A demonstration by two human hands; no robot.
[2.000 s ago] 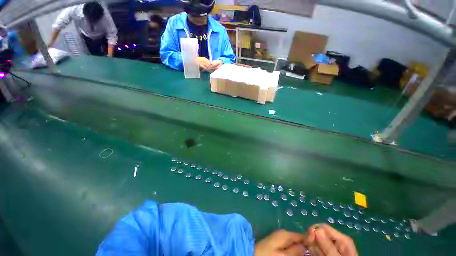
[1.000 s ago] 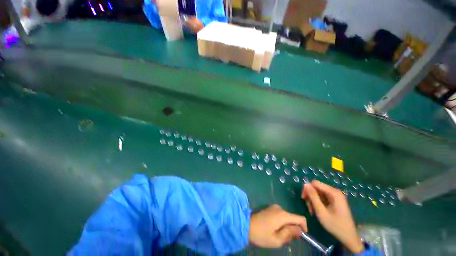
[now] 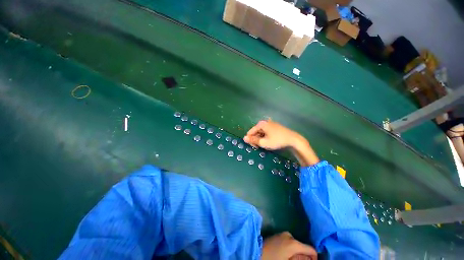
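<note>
Small silver discs [image 3: 220, 147] lie in staggered rows on the dark green surface. My right hand [image 3: 269, 136] is over the upper row, fingers curled and fingertips low at the discs. Whether a disc is between them cannot be seen. My left hand [image 3: 287, 248] is a curled fist at the bottom edge, partly cut off. The silver rod seen in it a second ago is hidden now. My right forearm covers part of the rows.
A yellow square [image 3: 341, 172] lies beyond the discs, partly behind my right sleeve. A dark square [image 3: 169, 82] is on the belt and a rubber band [image 3: 81, 92] at left. A white-topped carton [image 3: 269, 23] stands on the far side. A metal post [image 3: 432, 216] is at right.
My right hand has moved up and left from near my left hand to the upper row. My left hand is lower in view, its rod out of sight. The view has tilted down.
</note>
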